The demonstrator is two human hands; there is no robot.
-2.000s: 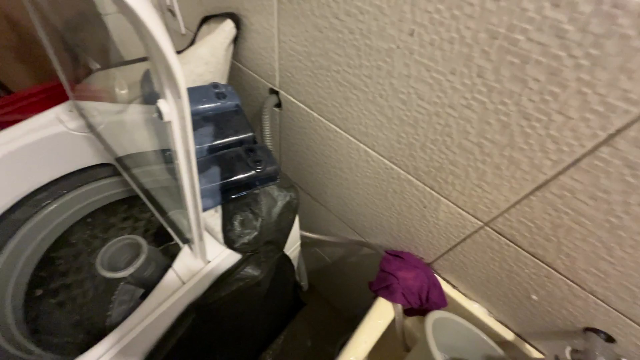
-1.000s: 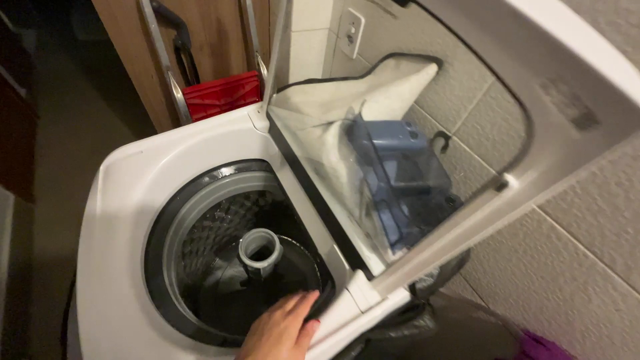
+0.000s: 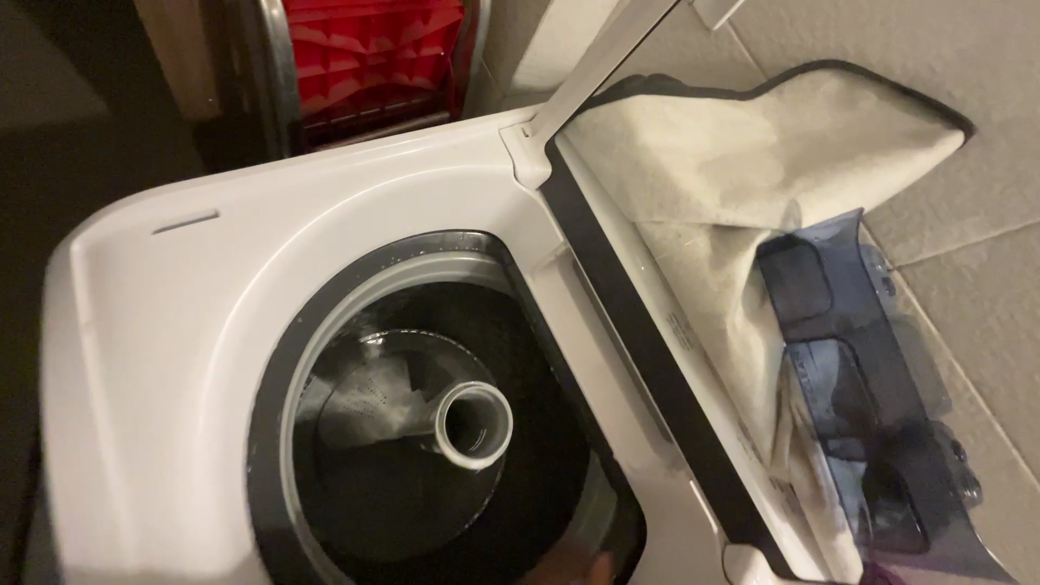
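Observation:
A white top-loading washing machine [image 3: 154, 325] stands with its lid raised; only part of the lid's frame [image 3: 605, 69] shows at the top. Inside the dark tub [image 3: 366, 504], a grey central agitator post [image 3: 475, 426] rises with a round open top. Near the tub's lower right rim, a small, dim part of what appears to be my left hand [image 3: 573, 565] shows at the bottom edge of the view. Its fingers are mostly hidden, and whether it holds anything cannot be told. My right hand is out of view.
Behind the machine's rear panel lie a cream cloth with dark edging [image 3: 764, 154] and a translucent blue plastic container [image 3: 845, 390], beside a tiled wall [image 3: 967, 309]. A red slatted object [image 3: 374, 61] in a metal frame stands beyond the machine's far side.
The view has swung from the wall corner to the tub and come closer. My left hand, over the tub's near rim a second ago, now shows only in small part at the bottom edge.

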